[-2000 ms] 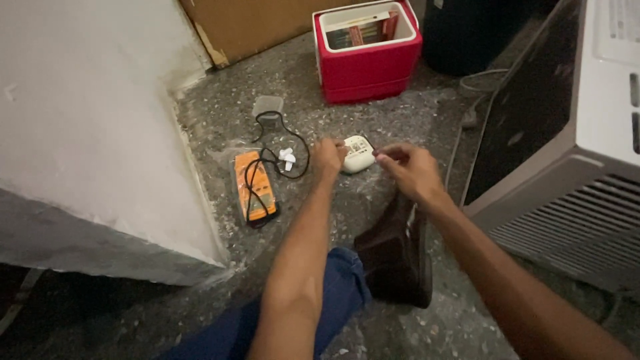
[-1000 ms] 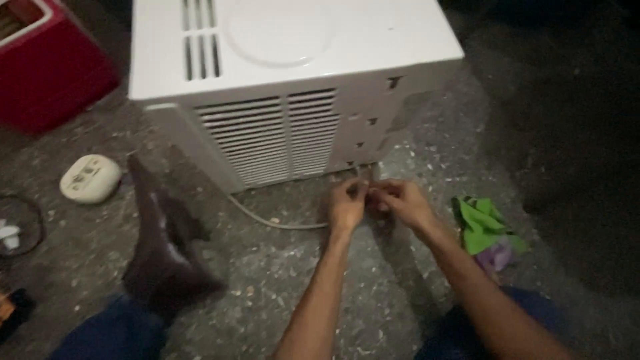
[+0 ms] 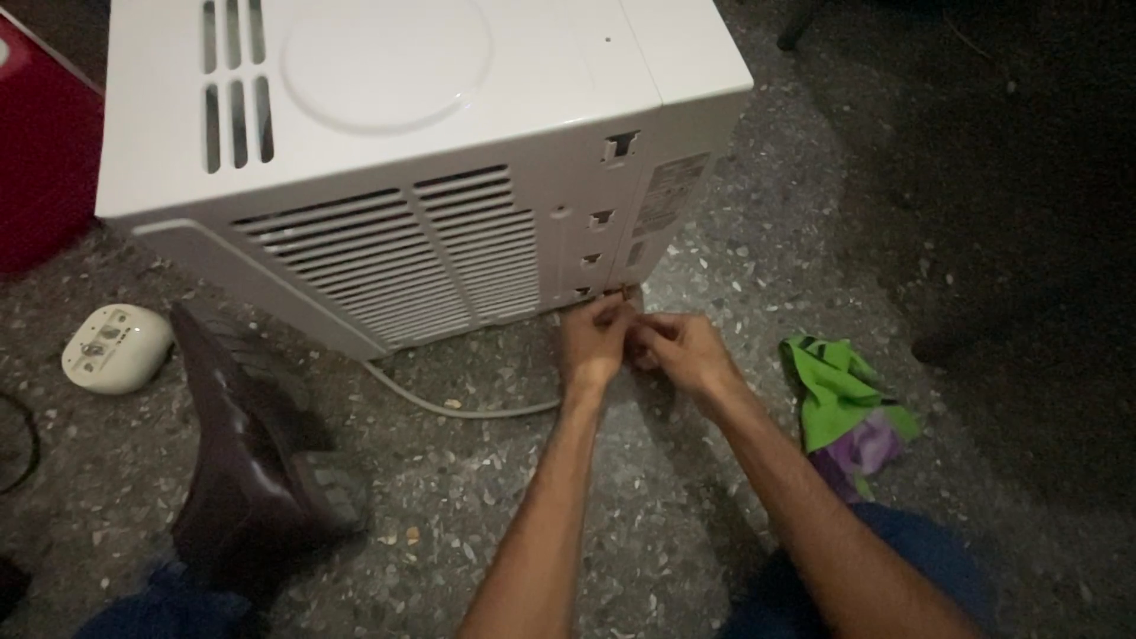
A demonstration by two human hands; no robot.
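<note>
A white louvred appliance housing, like a window air conditioner [image 3: 568, 213], stands on the speckled floor. My left hand [image 3: 596, 342] and my right hand [image 3: 679, 351] meet at its lower corner, with fingertips pinched close together. Whatever lies between the fingers is too dark and small to make out. A small copper-coloured part [image 3: 621, 291] shows just above my left fingers at the housing's bottom edge. From under the housing, a grey cable [image 3: 461, 413] curves along the floor and passes behind my left wrist.
A round white plastic device [image 3: 118, 349] lies on the floor at left, beside my dark boot [image 3: 253, 444]. Part of a red cooler [image 3: 40, 151] stands at upper left. Right of my hands lies a crumpled green and purple cloth [image 3: 839, 395]. A dark cord [image 3: 31, 444] edges in at far left.
The view has swung right. My hands have left the white round device, where they were two seconds ago, and are now at the appliance's lower corner, much as one second ago.
</note>
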